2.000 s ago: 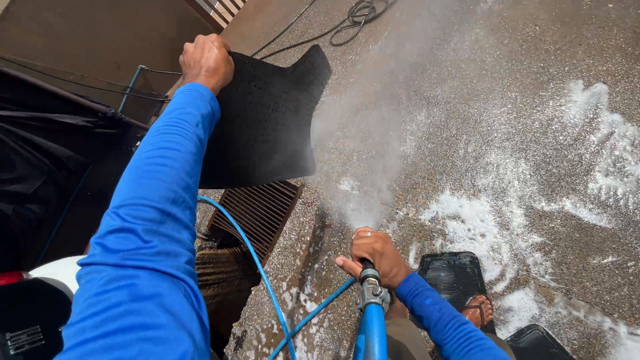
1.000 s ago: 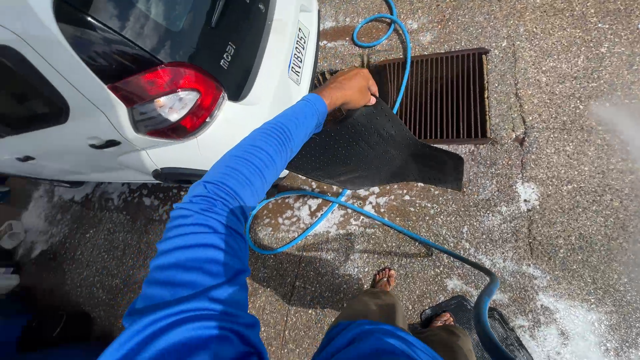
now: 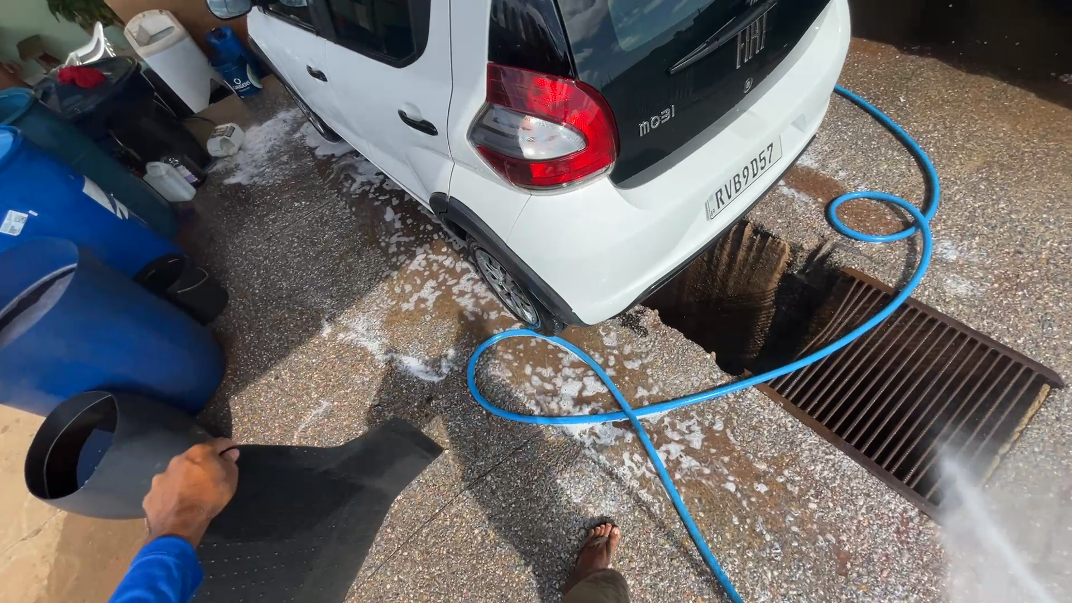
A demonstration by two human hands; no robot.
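Note:
My left hand [image 3: 191, 492] grips the edge of a black rubber car mat [image 3: 310, 511] at the lower left, beside a dark open-topped container [image 3: 138, 452]. The mat hangs over the wet pebbled ground. My right hand is out of view; a white jet of water [image 3: 988, 519] crosses the lower right corner, beside a rusty metal drain grate [image 3: 913, 385]. A blue hose [image 3: 670, 406] loops over the ground and across the grate.
A white hatchback car [image 3: 578, 226] stands at the top centre, its rear near an uncovered part of the drain pit [image 3: 720, 293]. Blue plastic barrels [image 3: 126, 335], jugs [image 3: 170, 181] and a white container [image 3: 172, 59] line the left side. Foam patches [image 3: 423, 366] lie on the ground.
The view has swung strongly toward the car and barrels. My left hand has carried the mat from beside the grate to the containers. The right hand, seen holding the sprayer two seconds ago, is out of view.

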